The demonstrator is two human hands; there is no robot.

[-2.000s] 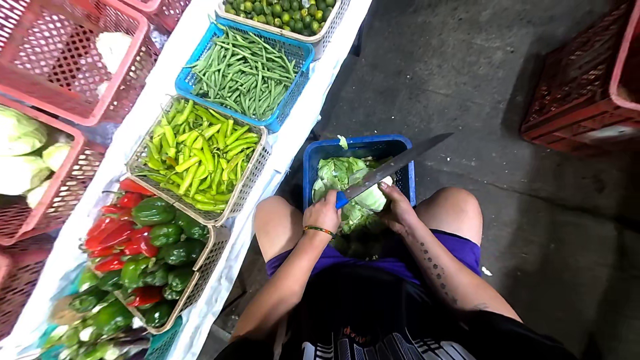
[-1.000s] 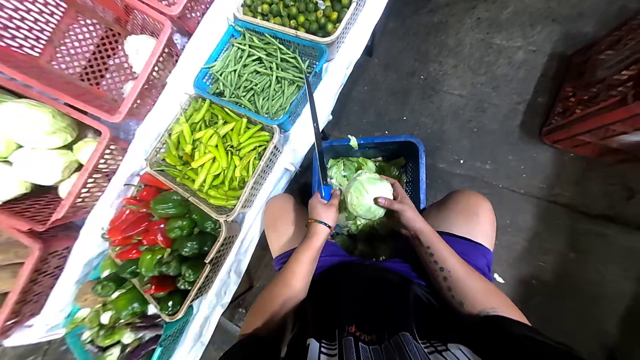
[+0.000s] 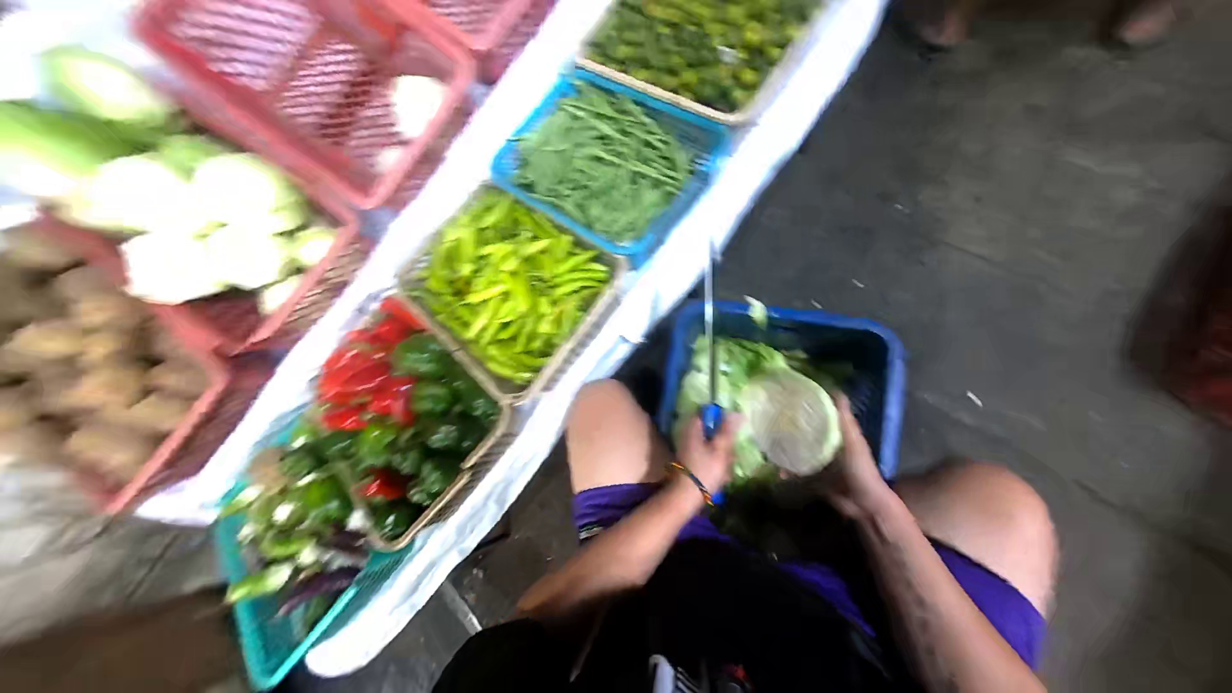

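Observation:
My left hand [image 3: 708, 450] grips the blue handle of a long knife [image 3: 711, 332], whose blade points away from me over the left part of a blue plastic crate [image 3: 893, 385]. Just right of the knife, my right hand [image 3: 857, 452] holds a pale green cabbage [image 3: 791, 423] by its right side. The cabbage is above the crate, and the blade appears apart from it. Loose green leaves [image 3: 746, 361] lie in the crate between my knees. The view is blurred, so my fingertips do not show clearly.
To the left, a white-covered ledge [image 3: 664, 279] bears baskets of green beans [image 3: 606, 159], light green chili peppers [image 3: 515, 289] and bell peppers [image 3: 423, 423]. Beyond are red crates [image 3: 356, 188] with cabbages [image 3: 212, 221] and brown root vegetables [image 3: 106, 366]. Someone's feet [image 3: 1141, 21] show at the top right.
The knife was across the cabbage two seconds ago; it has swung left and points away from me. The cabbage has turned in my right hand. The view has shifted left.

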